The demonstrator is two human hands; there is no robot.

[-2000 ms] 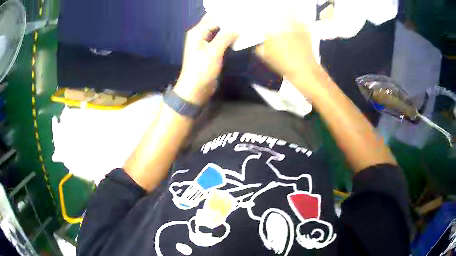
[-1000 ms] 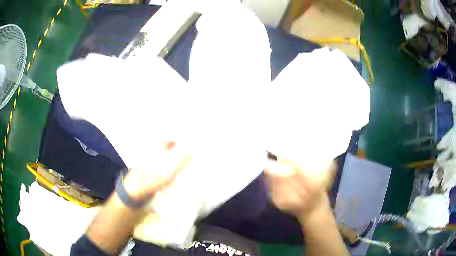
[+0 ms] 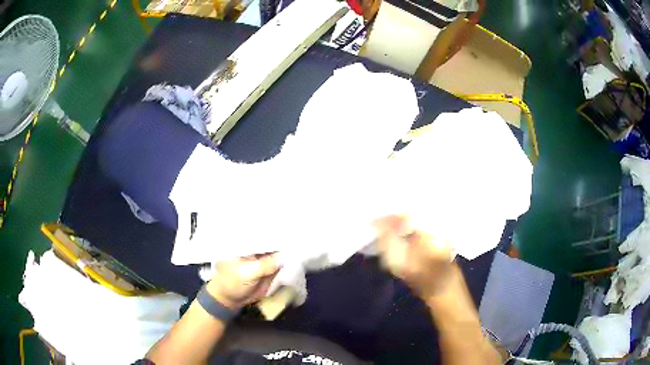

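A white garment piece (image 3: 285, 192) lies over the navy padded pressing arm (image 3: 139, 153), whose round end shows at the left. A small dark label mark shows near the garment's left edge. My left hand (image 3: 246, 278) is closed on the garment's near edge, beside a small tan piece (image 3: 279, 302). My right hand (image 3: 417, 256), blurred, is at the garment's near right edge; its hold is unclear. A loose white heap (image 3: 463, 178) lies at the right, merging with the garment in the glare.
The dark table (image 3: 93, 192) carries a long white board (image 3: 264, 68) and a crumpled grey-blue cloth (image 3: 178, 103). A fan (image 3: 28, 78) stands left. White pieces (image 3: 93, 306) lie lower left. A grey rest sheet (image 3: 517, 296) and ribbed hose (image 3: 563, 329) are lower right.
The garment has moved from spread and raised before me onto the arm, uncovering its left end. My left hand has moved right. The crumpled cloth and more of the far table now show.
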